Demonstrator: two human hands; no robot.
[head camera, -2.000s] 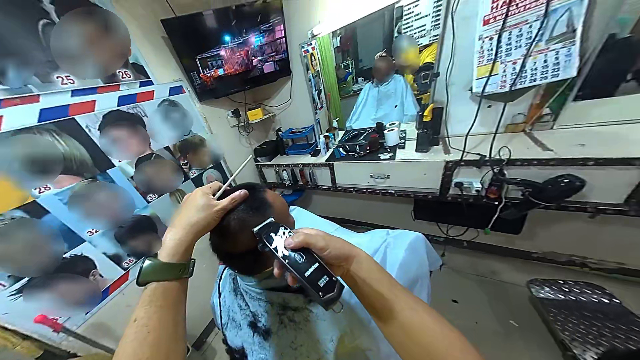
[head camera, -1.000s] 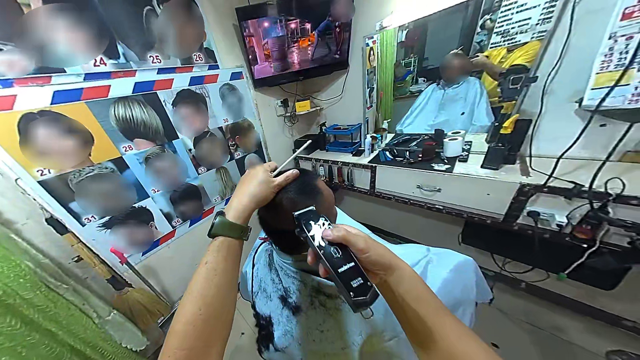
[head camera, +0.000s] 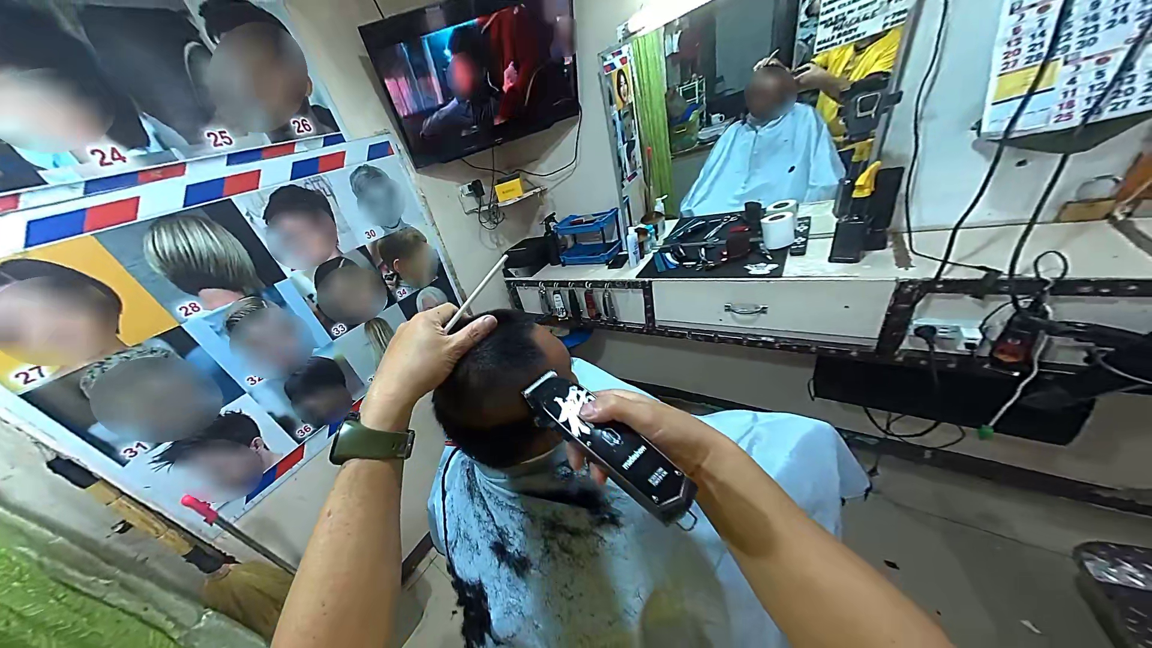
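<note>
My right hand (head camera: 630, 432) is closed around a black cordless hair clipper (head camera: 612, 450) with a white design. Its blade end lies against the side of a seated person's head (head camera: 499, 387), which has short dark hair. My left hand (head camera: 427, 360) rests on top of that head, a thin pale stick-like tool (head camera: 477, 292), perhaps a comb, between its fingers. The tool's lower end is hidden by the hand. A light blue barber cape (head camera: 576, 576) covers the person, with dark hair clippings over the shoulder and back. A green watch band is on my left wrist.
Ahead, a counter (head camera: 810, 297) with a drawer holds barber tools, paper rolls and a blue rack (head camera: 589, 238) below a mirror (head camera: 720, 108). A television (head camera: 477, 72) hangs at the upper left. Cables and a power strip (head camera: 1017, 337) hang at right; a hairstyle poster (head camera: 171, 193) covers the left wall.
The view swung left and then partly back right. Both hands stay at the person's head, the clipper in my right hand and the stick-like tool in my left. The television picture differs.
</note>
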